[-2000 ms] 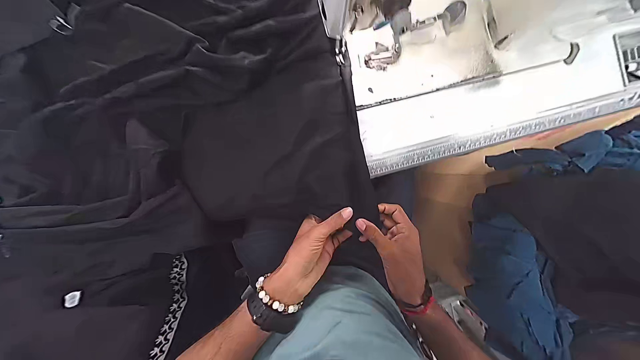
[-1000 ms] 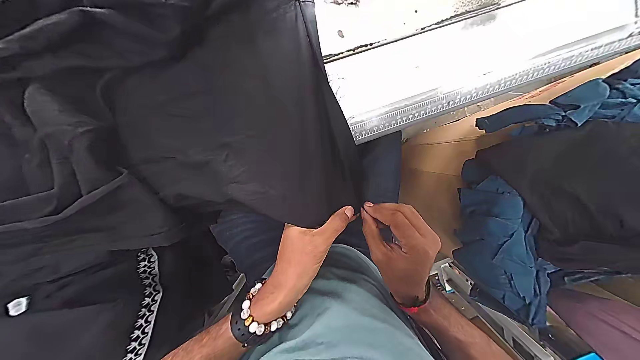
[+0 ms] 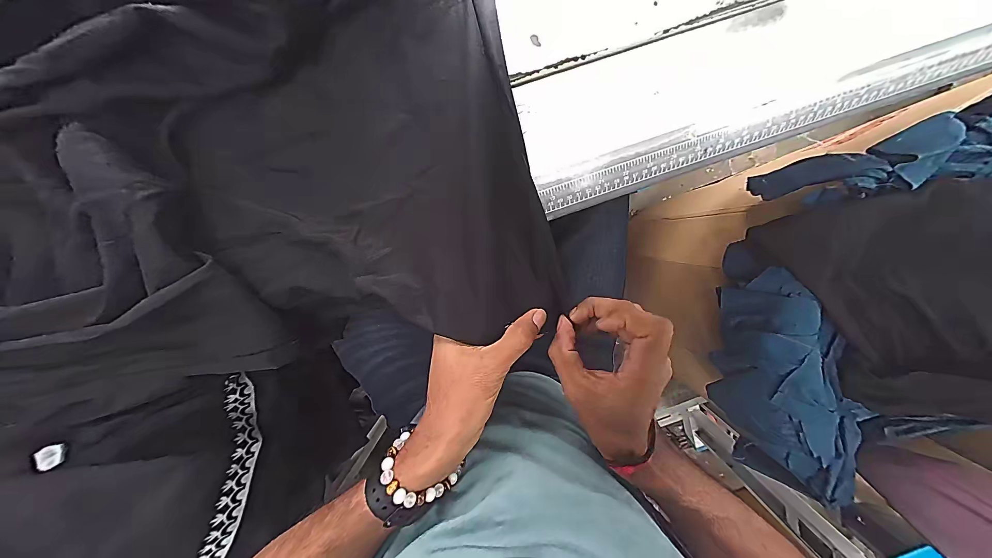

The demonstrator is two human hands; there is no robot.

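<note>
Black fabric (image 3: 387, 194) spreads over the left half of the view, and its lower right corner reaches my fingers. My left hand (image 3: 473, 387), with a beaded bracelet and a black band at the wrist, holds the fabric's lower edge; the thumb lies on top and the other fingers are hidden beneath the cloth. Close by on the right, my right hand (image 3: 616, 360) pinches the corner of the same fabric between thumb and index finger. Both hands are just above my lap. A patterned black-and-white trim (image 3: 236, 465) runs down the dark cloth at the lower left.
A white machine bed (image 3: 659, 77) with a printed ruler (image 3: 666, 159) along its front edge lies at the upper right. Blue cloth pieces (image 3: 783, 372) and a dark cloth (image 3: 922, 287) are heaped over brown cardboard (image 3: 682, 271) at the right. A metal frame (image 3: 744, 457) stands beside my right forearm.
The view has shifted closer to the fabric since the oldest frame, and the machine's needle area has left it. Both hands remain at the fabric's lower corner.
</note>
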